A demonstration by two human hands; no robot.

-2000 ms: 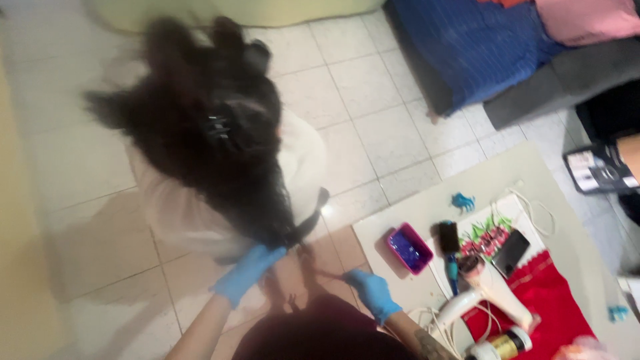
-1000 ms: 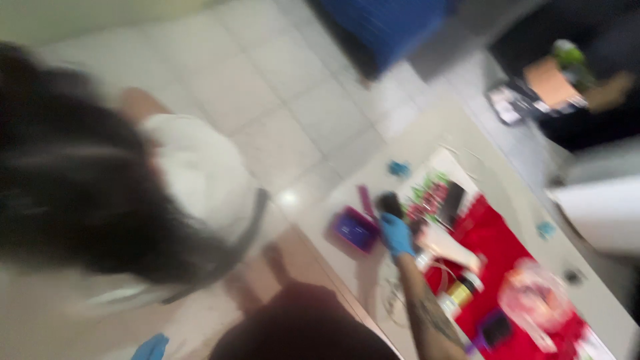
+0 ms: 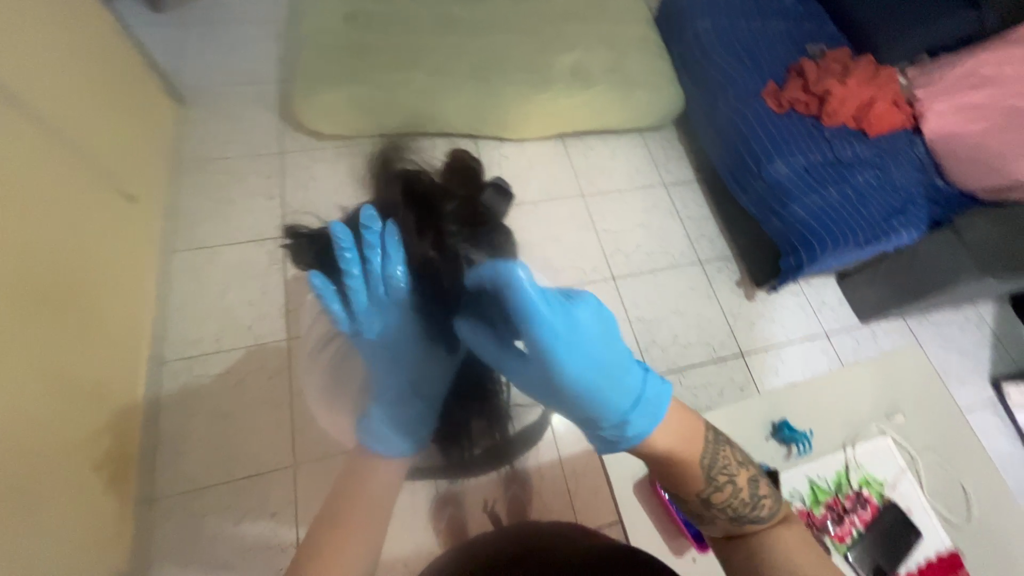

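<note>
A seated person's long dark hair (image 3: 436, 200), partly pinned up in clumps, fills the middle of the head view; the person's pale top shows at the left of it. My left hand (image 3: 384, 320), in a shiny blue glove, lies palm down on the left side of the hair with its fingers spread. In a matching glove, my right hand (image 3: 552, 344) is curled at the right side of the hair, thumb and fingers bent toward each other. Blur and the glove hide whether anything is between those fingers.
At lower right a pale table (image 3: 864, 384) bears a blue claw clip (image 3: 792, 436), a pink-rimmed tray (image 3: 680, 516) partly behind my right forearm, a floral cloth (image 3: 836, 496) and a dark phone (image 3: 884, 540). A green mat (image 3: 488, 72) and a blue-covered sofa (image 3: 768, 152) lie beyond.
My right hand has moved from a dark item on the table to the hair. My left hand, at the lower edge one second ago, now rests on the hair. The view has swung left.
</note>
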